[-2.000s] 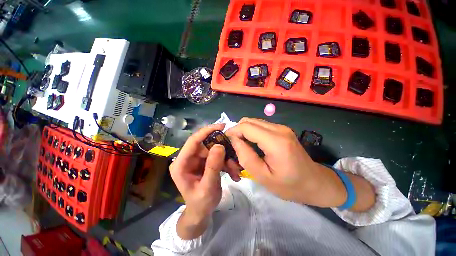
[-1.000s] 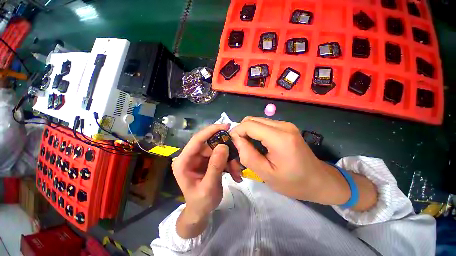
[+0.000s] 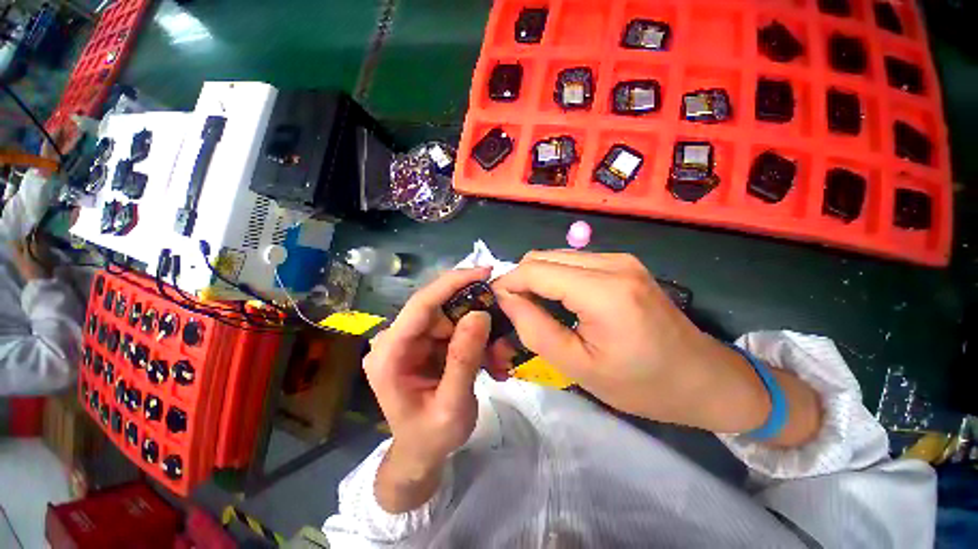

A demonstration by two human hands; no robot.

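My left hand (image 3: 429,375) holds a small black watch housing (image 3: 469,302) between thumb and fingers, its inner side with some gold bits facing up. My right hand (image 3: 601,327) is bent over the housing's right side, thumb and forefinger pinched together at its edge. Whether the right fingertips hold a small part is hidden. A white wipe (image 3: 479,255) shows just behind the fingertips. A red foam tray (image 3: 702,209) beyond the hands holds black housings, some with silver rectangles inside. Another black piece (image 3: 676,293) lies on the bench, partly hidden behind my right hand.
A pink round item (image 3: 579,234) lies before the tray. A clear bag of parts (image 3: 426,182), black box (image 3: 311,150), small bottle (image 3: 372,261) and white bench unit (image 3: 231,139) stand left. A second red tray (image 3: 139,370) is lower left. Another person's sleeve (image 3: 48,332) shows far left.
My right hand and wrist have shifted slightly right, covering more of the black piece on the bench. At far left, another person's arm and a red tray have come into view.
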